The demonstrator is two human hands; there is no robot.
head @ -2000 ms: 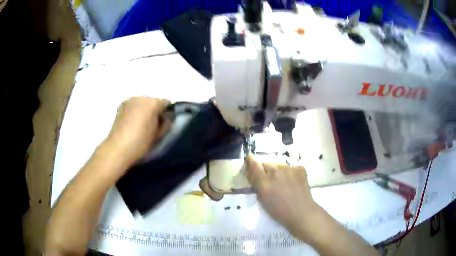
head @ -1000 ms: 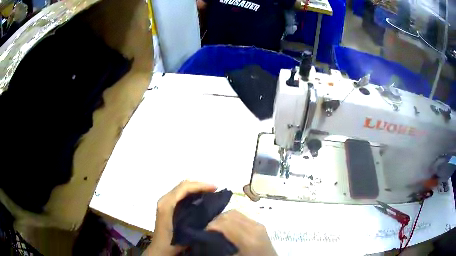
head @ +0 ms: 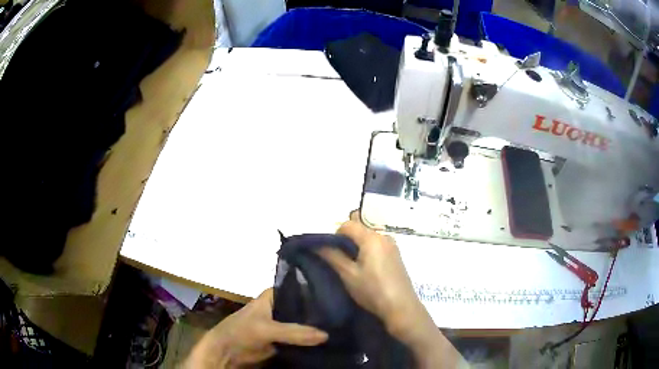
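A black work piece (head: 318, 288) is held at the table's front edge, bunched and partly opened, with a little pale grey showing inside. My left hand (head: 249, 335) grips its lower left side, thumb across the front. My right hand (head: 376, 277) holds its upper right side, with fingers at or inside the opening. The lower part of the piece is cut off by the picture's bottom edge. The sewing machine (head: 426, 108) stands behind to the right, with nothing under its presser foot (head: 411, 180).
Red-handled snips (head: 578, 268) on a red cord lie right of the machine bed. A black phone-like rectangle (head: 527, 193) lies on the bed. Black pieces (head: 368, 68) lie at the table's back edge. A cardboard box (head: 155, 144) of black pieces stands left. Blue bins (head: 318, 27) stand behind.
The black piece left the machine and came to the table's front edge. Since one second ago it has moved slightly right and opened at the top. The view has tilted downward.
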